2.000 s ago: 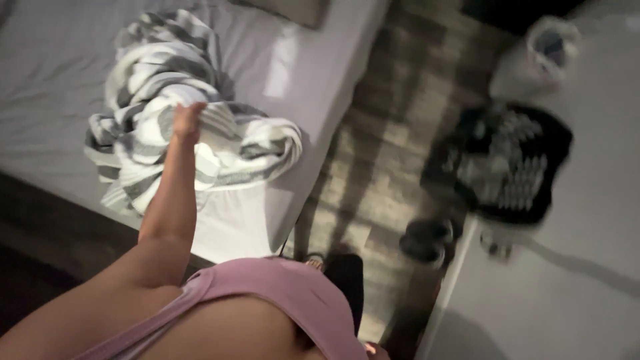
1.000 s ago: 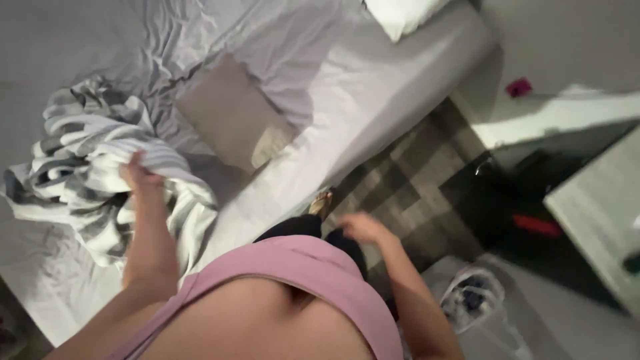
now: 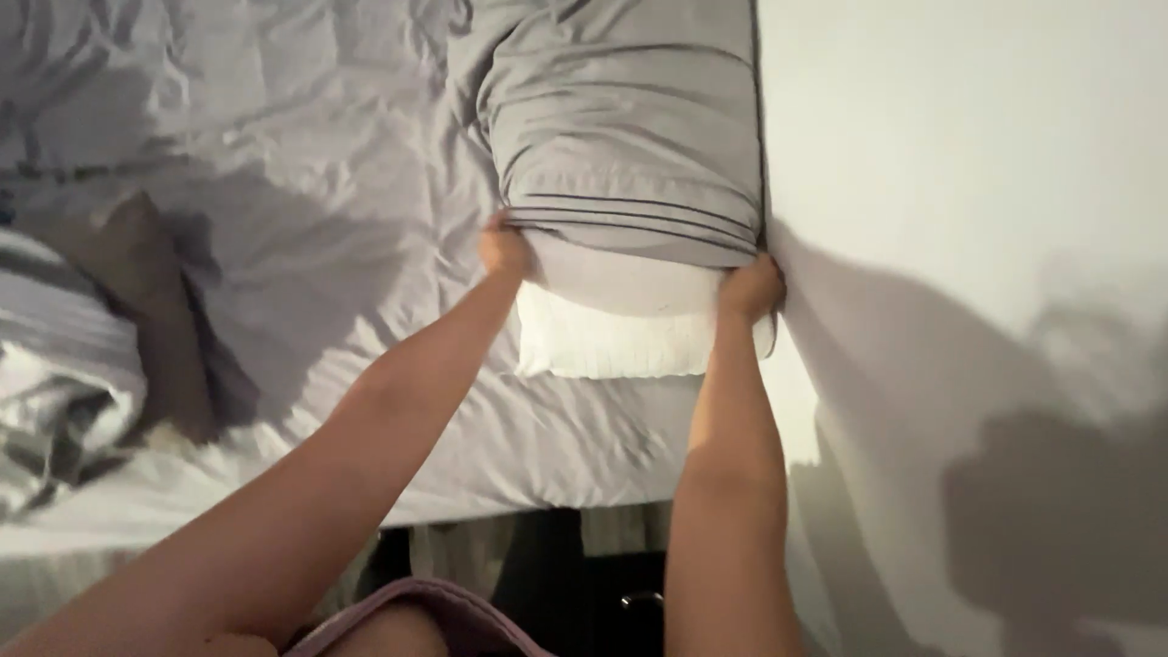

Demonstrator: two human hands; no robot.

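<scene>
A grey pillowcase with dark stripes near its hem [image 3: 630, 128] covers most of a white pillow [image 3: 611, 338], whose near end sticks out bare. My left hand [image 3: 506, 248] grips the pillowcase at the left corner of its hem. On the other side, my right hand [image 3: 754, 287] is closed on the hem's right corner, close to the wall. The pillow lies flat on a wrinkled light grey bed sheet [image 3: 365, 182]. Fingertips of both hands are partly hidden by the cloth.
A white wall [image 3: 958, 137] runs along the bed's right side. At the left lie a brownish cushion [image 3: 151, 301] and a grey-and-white striped blanket [image 3: 64, 365]. Below the bed's near edge is dark furniture with a metal handle [image 3: 642, 599].
My left hand has let go of the striped blanket and now holds the pillowcase. My right hand, earlier free near my body, grips it too. The view has swung toward the wall.
</scene>
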